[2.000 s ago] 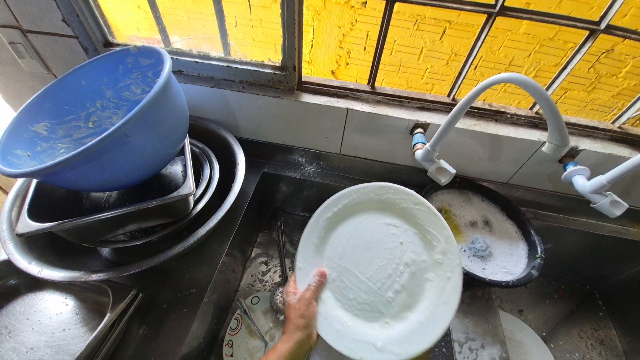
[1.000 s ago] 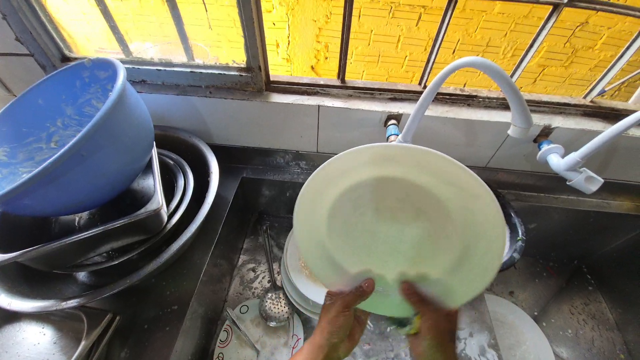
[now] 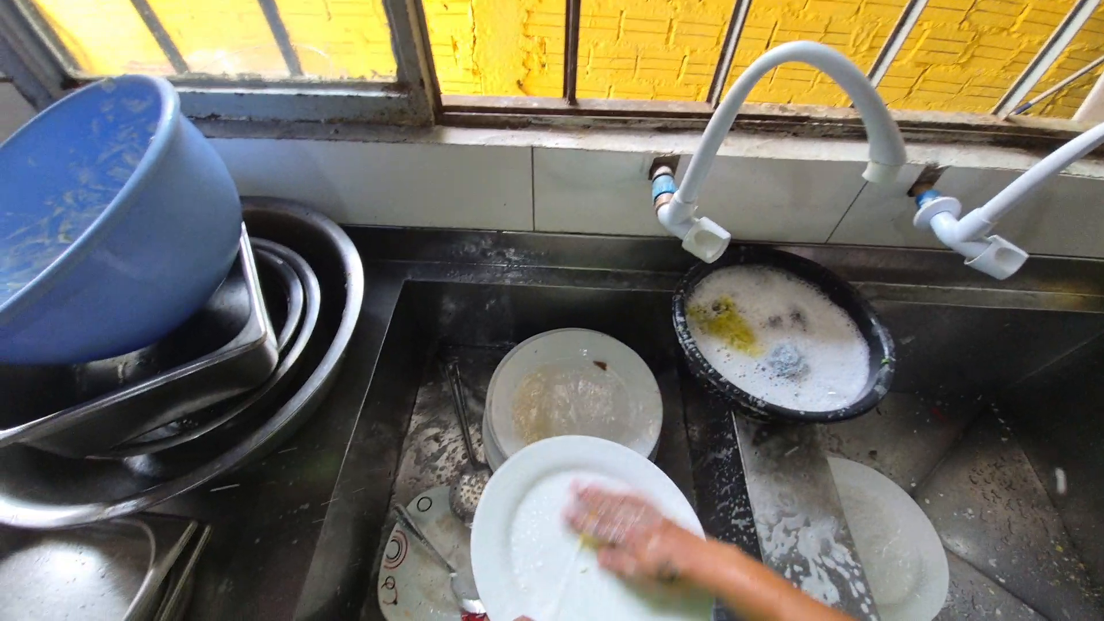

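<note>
A white plate (image 3: 526, 535) is tilted over the left sink basin. My right hand (image 3: 625, 530) presses flat on its face, blurred, with a bit of yellow-green showing under the palm, perhaps a sponge. Of my left hand (image 3: 523, 618) only a fingertip shows at the bottom edge, by the plate's lower rim; its grip is hidden. Behind the plate stands a stack of used plates (image 3: 573, 392). To the left lie a slotted metal spoon (image 3: 468, 487), another spoon (image 3: 466, 588) and a patterned plate (image 3: 423, 509). A black basin of soapy water (image 3: 881, 379) holds a yellow-green clump and a bluish scrubber.
Left of the sink, a blue plastic bowl (image 3: 185, 250) rests on metal pans inside a large round metal basin (image 3: 341, 345). Metal trays (image 3: 78, 569) lie below. Two white faucets (image 3: 798, 52) (image 3: 992, 233) project from the wall. Another plate (image 3: 897, 535) lies in the right sink basin.
The plate has moved lower, uncovering the plate stack and black basin. My right hand has gone from the plate's lower rim onto its face; my left hand has nearly left the view.
</note>
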